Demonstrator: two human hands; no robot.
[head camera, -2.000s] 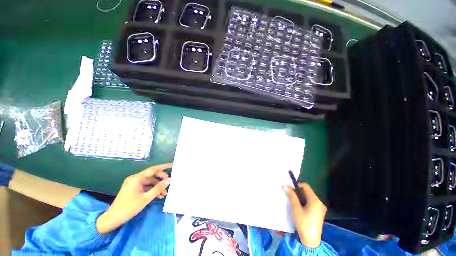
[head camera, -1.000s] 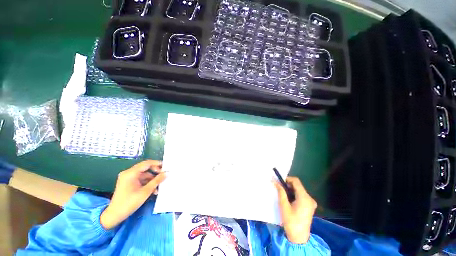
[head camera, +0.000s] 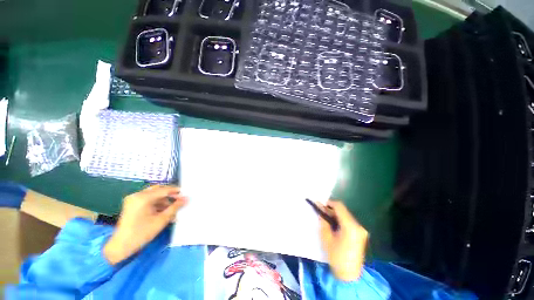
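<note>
A large plain white sheet (head camera: 252, 187) lies in front of me, its near edge over my clothing. My left hand (head camera: 143, 220) is at its left edge, thumb and fingers pinched on the edge; the hand is slightly blurred. My right hand (head camera: 344, 237) is at the right edge and grips a thin black pen-like tool (head camera: 322, 212), its tip pointing up and left over the sheet. Whether the right fingers also pinch the sheet is hard to tell. No watch case is seen in either hand.
Stacked black foam trays (head camera: 181, 79) with watch cases stand beyond the sheet, a clear blister tray (head camera: 310, 58) on top. More black foam trays (head camera: 462, 152) rise at right. At left are a blister stack (head camera: 132, 145), a white cloth (head camera: 96, 102) and a clear bag (head camera: 52, 146).
The white sheet and both hands have shifted left, closer to the blister stack. The black tool now lies flatter in my right hand. Small marks seen mid-sheet a second ago no longer show.
</note>
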